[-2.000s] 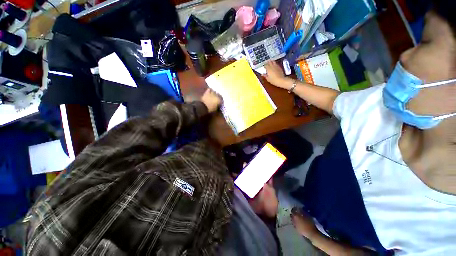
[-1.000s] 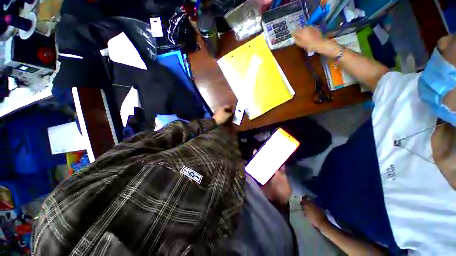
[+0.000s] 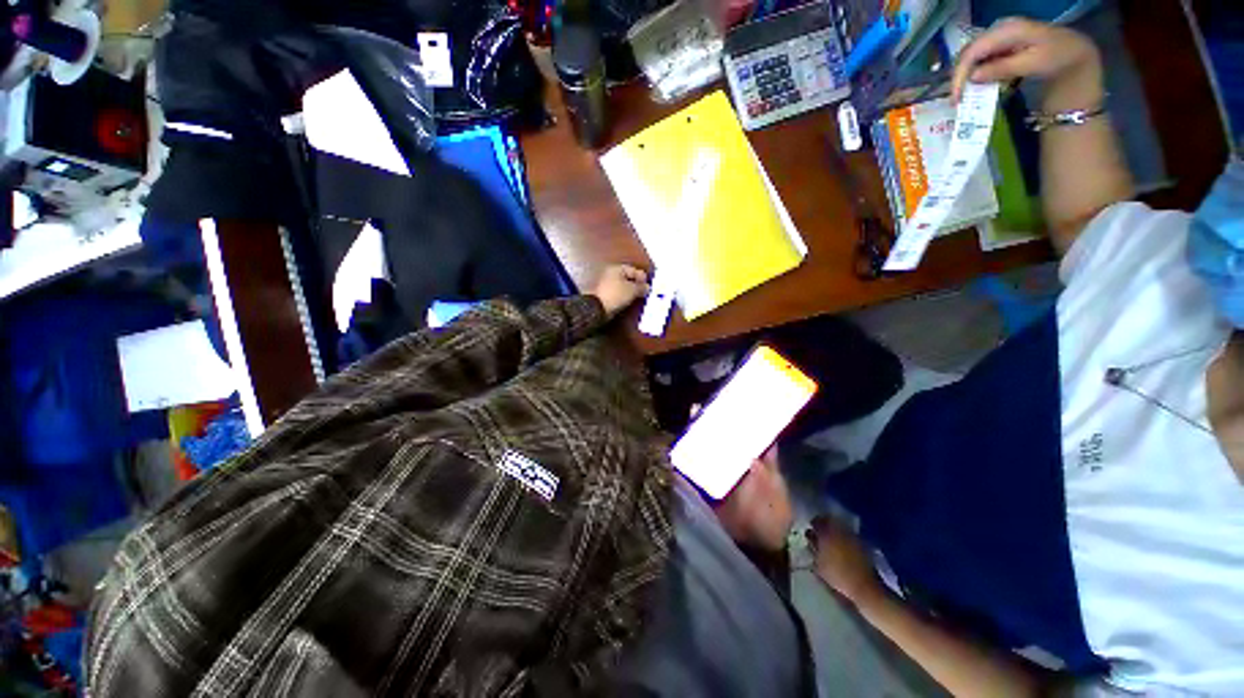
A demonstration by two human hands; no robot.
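Note:
My left hand (image 3: 622, 288), in a dark plaid sleeve, rests curled at the brown desk's front edge. A small white tag (image 3: 658, 311) lies beside its fingertips; whether the fingers grip it is unclear. A yellow sheet (image 3: 709, 205) lies just beyond, with a pale strip on it. A lit phone (image 3: 744, 423) with an orange top is held below the desk edge by a bare hand that appears to be the other person's. My right hand is not in view.
A person in white and navy at right holds up a long white printed strip (image 3: 945, 177). A calculator (image 3: 787, 66), dark bottle (image 3: 579, 82), orange-and-white booklet (image 3: 928, 161) and blue folder (image 3: 487, 184) are on the desk. Black cloth (image 3: 409, 246) lies left.
My left hand has moved off the yellow sheet to the desk edge by the tag. The other person's hand has left the calculator area and lifted the white strip. The view has shifted.

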